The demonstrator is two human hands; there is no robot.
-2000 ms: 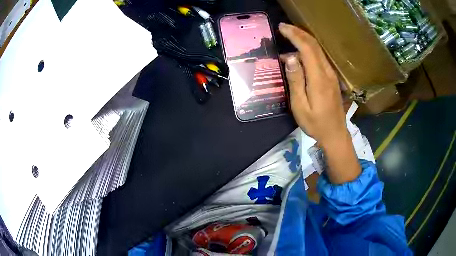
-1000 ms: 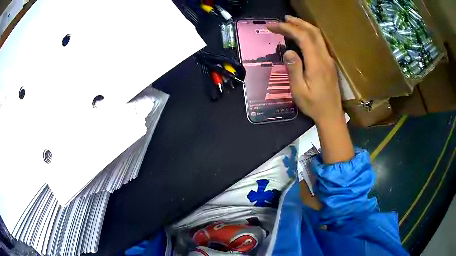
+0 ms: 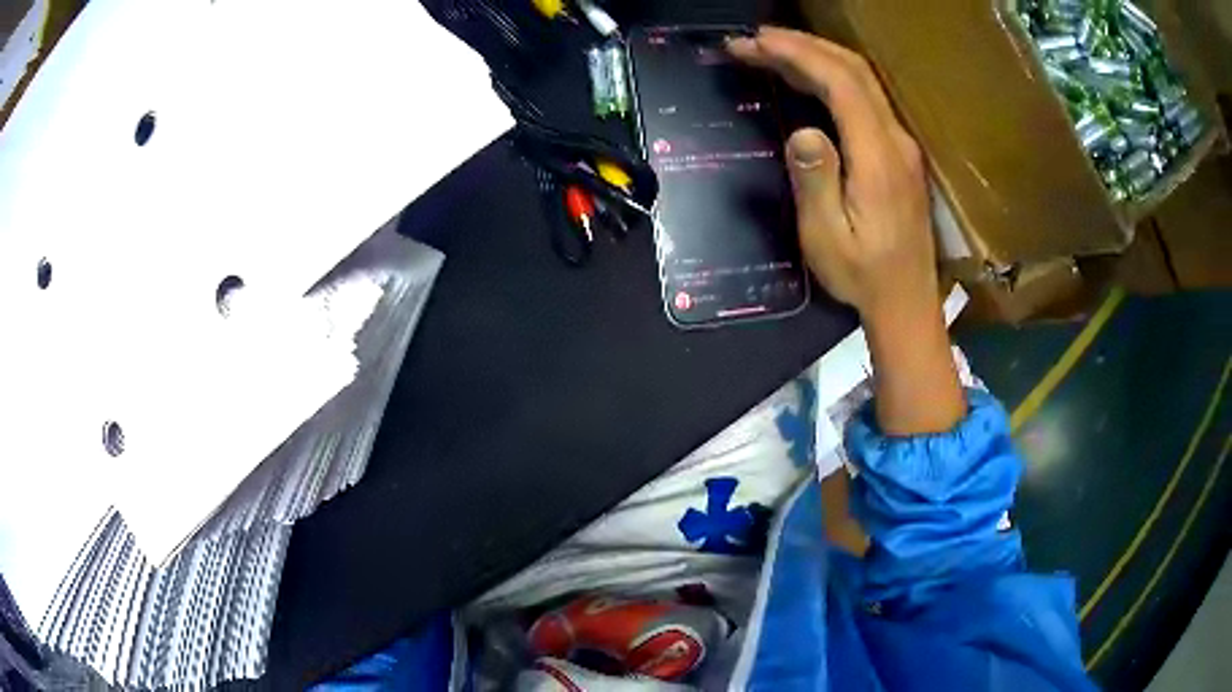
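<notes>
A smartphone with a dark screen and small pinkish text lies face up on the black mat. My right hand is at its right edge, bare, fingers apart. The index fingertip is over the top of the screen and the thumb is raised beside the right edge; it grips nothing. A battery pair lies left of the phone's top. A black cable with red and yellow plugs lies left of the phone. My left hand is not in view.
A large white card insert with round holes lies on a fanned stack of inserts at the left. An open brown carton of silver-green batteries is at the upper right. The green floor with yellow lines shows at the right.
The phone's screen has changed from a pink picture to a dark page with text. My right index fingertip has stayed near the top of the screen since one second ago. The view has shifted slightly.
</notes>
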